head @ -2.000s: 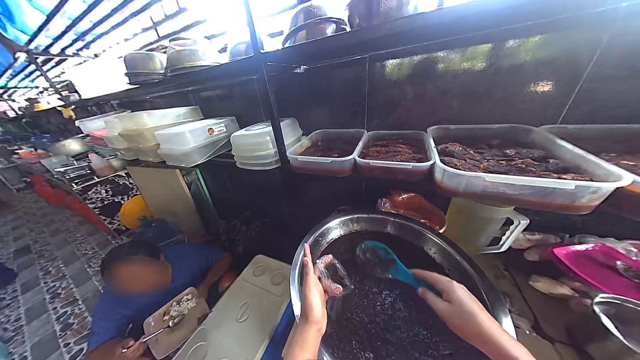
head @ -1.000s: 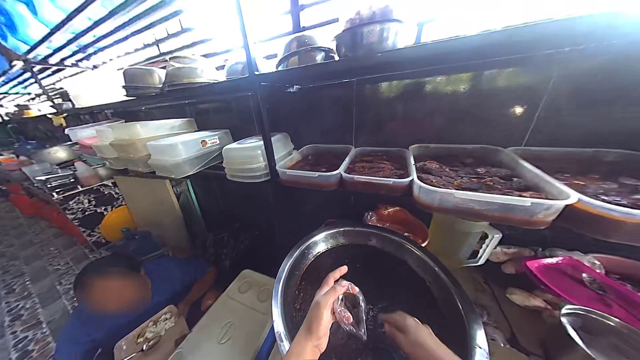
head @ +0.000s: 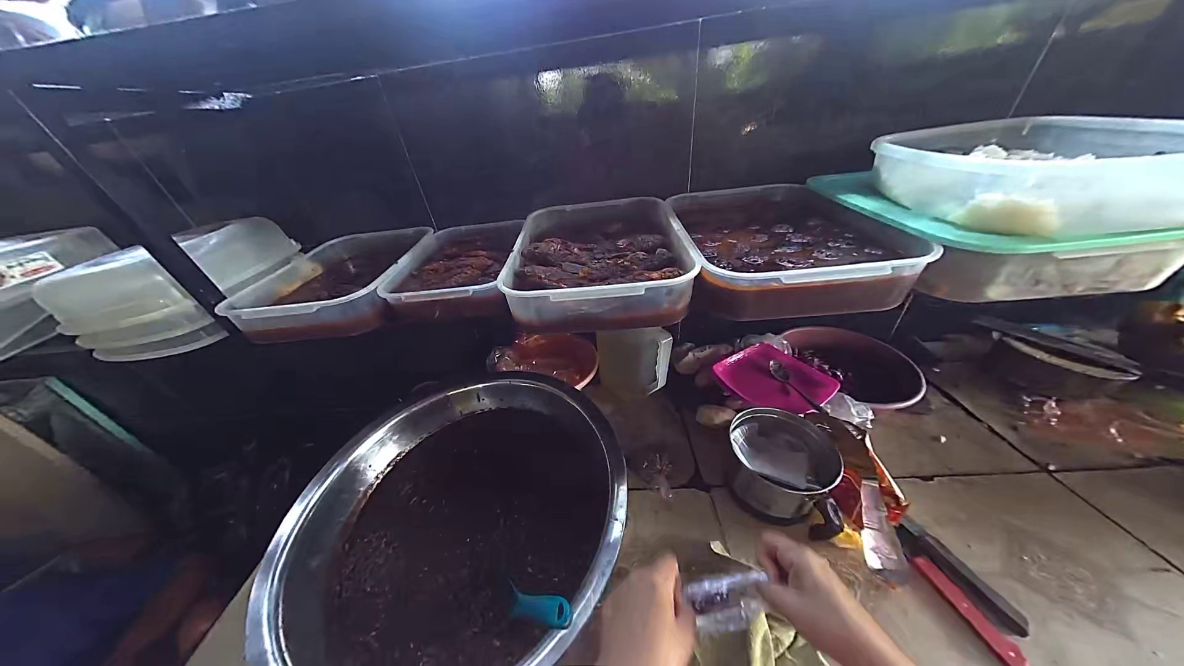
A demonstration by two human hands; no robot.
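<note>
My left hand [head: 647,615] holds one end of a small clear plastic bag [head: 726,592] with dark contents, just right of a large metal basin [head: 606,518]. My right hand [head: 814,592] grips the bag's other end. Beneath the bag lies a greenish cloth [head: 772,638]. Dark sauce [head: 462,527] fills much of the basin, and the teal handle of a utensil [head: 541,609] sticks out of it; its other end is hidden in the sauce.
Plastic tubs of dark food [head: 601,296] line the shelf above. A metal pot [head: 784,495], a pink plate [head: 754,377] and a pitcher [head: 634,361] stand behind my hands. Knives with red and black handles [head: 967,606] lie at right. A person's arm [head: 185,601] shows at lower left.
Both hands have moved from over the basin to the counter at its right. My right hand held the teal utensil two seconds ago and is now on the bag. The view has swung right.
</note>
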